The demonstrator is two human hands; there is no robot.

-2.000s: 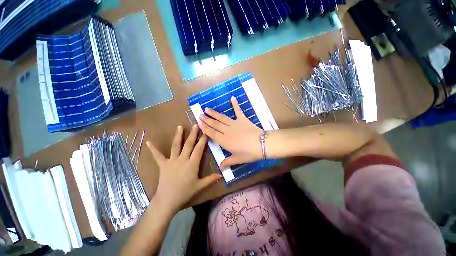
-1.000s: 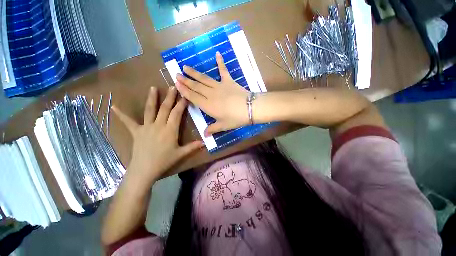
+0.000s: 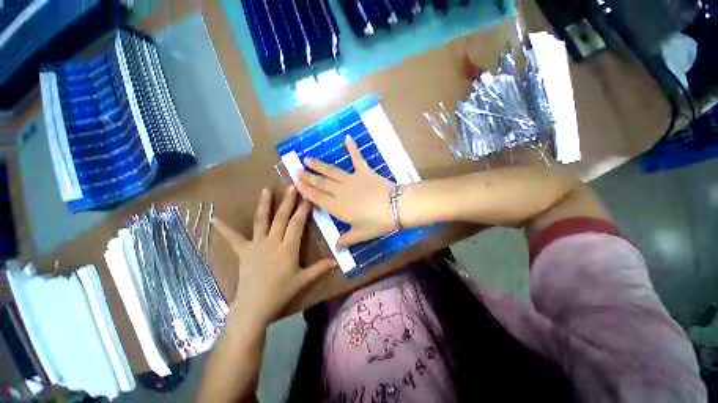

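A blue cell string (image 3: 337, 142) with pale parallel lines lies on the brown tabletop in front of me. One white strip (image 3: 386, 140) lies across its right part and another along its left edge. My right hand (image 3: 356, 201), with a bracelet at the wrist, lies flat on the string with fingers spread and covers its middle. My left hand (image 3: 272, 256) lies palm down on the table at the string's left edge, fingers spread, its fingertips close to the left white strip. Whether they touch it is unclear. Neither hand grasps anything.
Ribbon piles lie right (image 3: 500, 114) and left (image 3: 177, 275), each beside white strips. A white strip stack (image 3: 67, 330) is far left. A blue cell stack (image 3: 102, 130) lies on a grey mat. Dark cell stacks (image 3: 291, 35) stand on a green mat. Dark equipment and cables are at upper right.
The view shifted down and then back up, so everything moved in the picture. Both hands keep nearly the same pose and place relative to the string.
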